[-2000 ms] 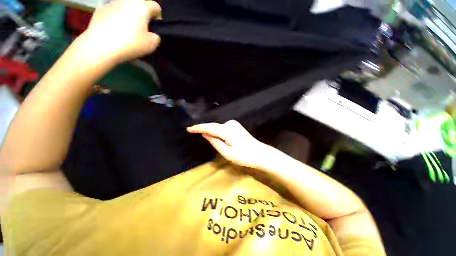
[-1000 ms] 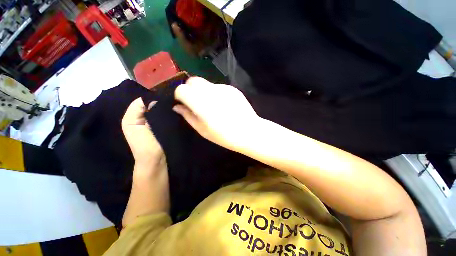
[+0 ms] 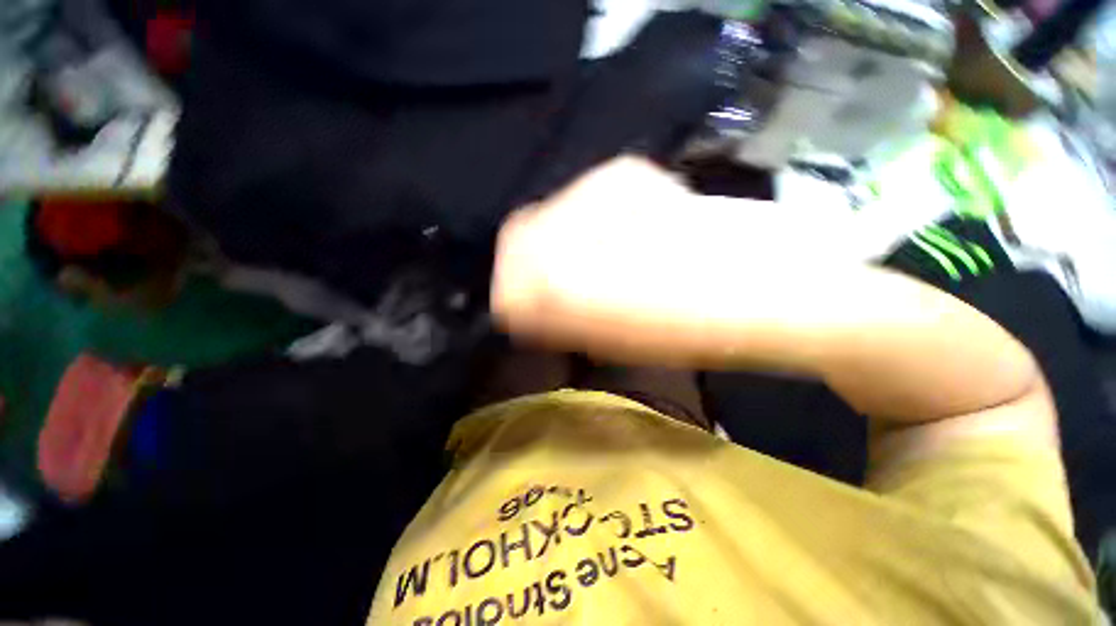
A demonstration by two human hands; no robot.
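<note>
Black cloth panels (image 3: 367, 159) lie spread at the top, left of the machine (image 3: 851, 104). More black cloth (image 3: 269, 477) covers the lower left, near my lap. My right hand (image 3: 557, 251) is strongly blurred, over or beside the near edge of the panels. Its fingers cannot be made out, so whether it holds cloth cannot be told. My left hand is not in view; only a faint skin-coloured sliver shows at the bottom left edge.
A black pile with neon-green stripes (image 3: 955, 251) is at right, with a neon-green bundle (image 3: 985, 153) behind it. Grey-white scraps (image 3: 410, 320) hang below the panels. A red stool (image 3: 83, 426) stands on the green floor (image 3: 239, 324) at left.
The view has swung right, back towards the machine. My right hand has left the black cloth it was handling with my left hand. My left hand has gone out of view.
</note>
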